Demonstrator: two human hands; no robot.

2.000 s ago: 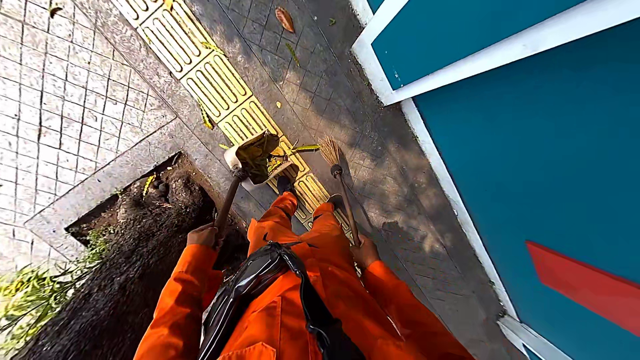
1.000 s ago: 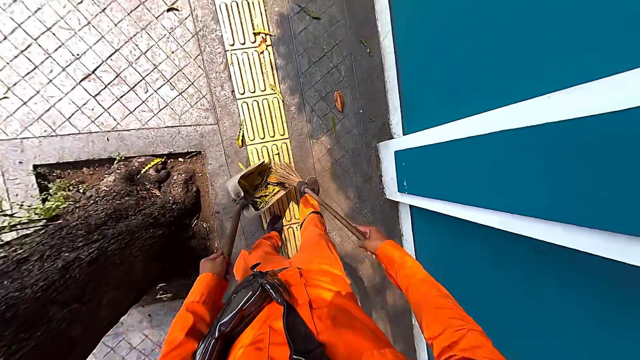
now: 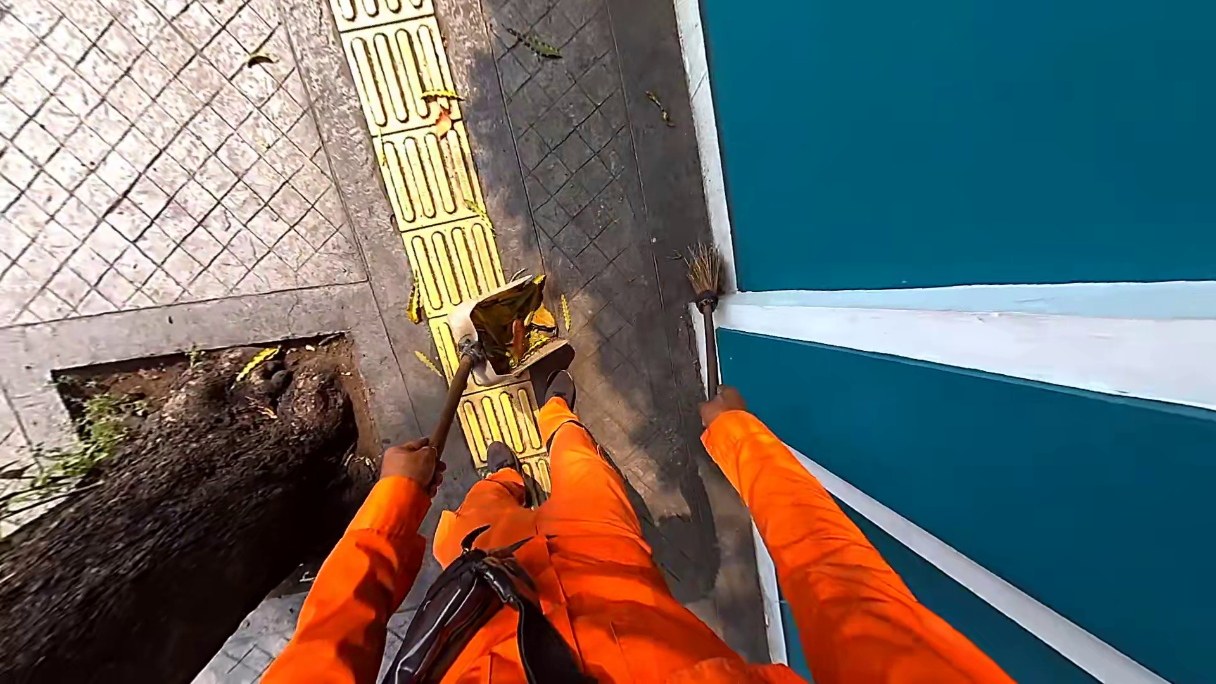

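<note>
My left hand grips the wooden handle of a scoop-like dustpan. The dustpan holds yellow and brown leaves and hangs over the yellow tactile paving, in front of my feet. My right hand is closed around the stick of a short straw broom. The broom's bristles point away from me, beside the white base edge of the teal wall, well to the right of the dustpan.
The yellow tactile strip runs ahead with leaves on it. At left, a tree trunk rises from a square soil pit. The teal wall with white bands stands close on the right. A black bag hangs at my waist.
The broom has moved right, from beside the dustpan a second ago to the foot of the wall. The dustpan stays in my left hand. The view has turned since the earliest frame.
</note>
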